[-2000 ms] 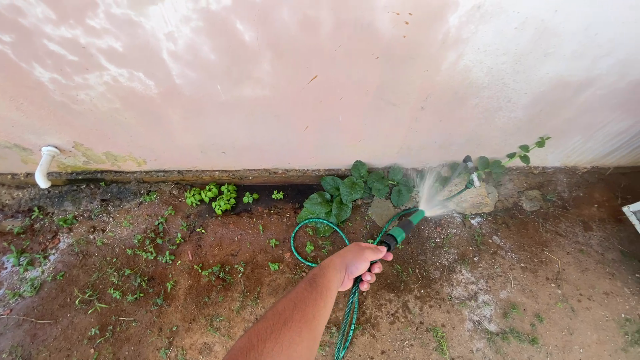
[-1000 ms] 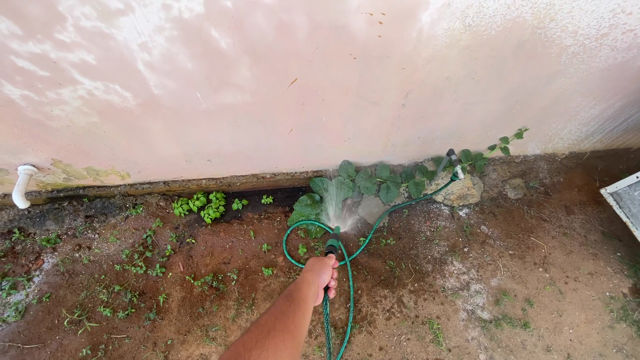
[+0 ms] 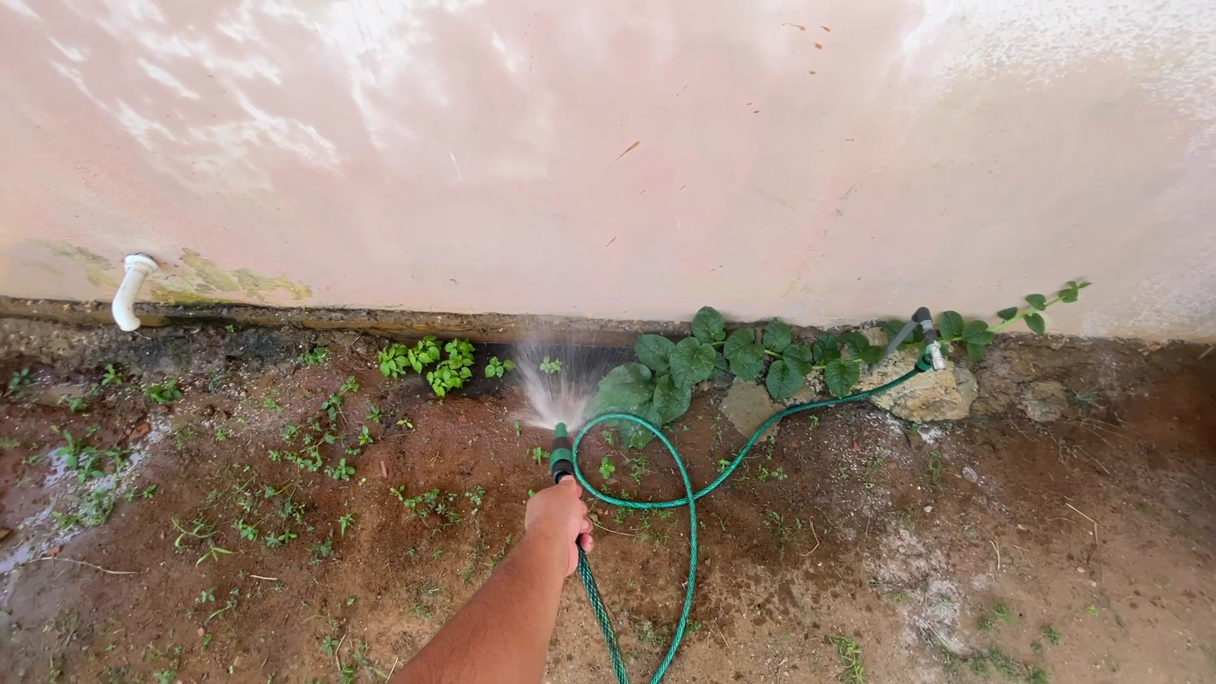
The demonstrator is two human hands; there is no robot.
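Observation:
My left hand (image 3: 559, 522) is closed around the rear of a green and black hose nozzle (image 3: 560, 451), its fingertips showing on the right side. A fan of water (image 3: 556, 385) sprays from the tip towards the foot of the wall, between a small bright green plant (image 3: 451, 369) and a broad-leaved creeping plant (image 3: 693, 363). The green garden hose (image 3: 692, 532) hangs below the hand, loops to its right and runs to a fitting on a standpipe tap (image 3: 933, 356). My right hand is not in view.
A pink plastered wall (image 3: 532, 171) spans the background, with a white elbow pipe (image 3: 131, 293) sticking out at left. A pale rock (image 3: 921, 385) lies beneath the tap. Small weeds (image 3: 323, 442) grow in the reddish soil.
My left hand has swung left with the nozzle. The spray has moved from near the tap, across the broad leaves, to their left side. The hose loop has widened.

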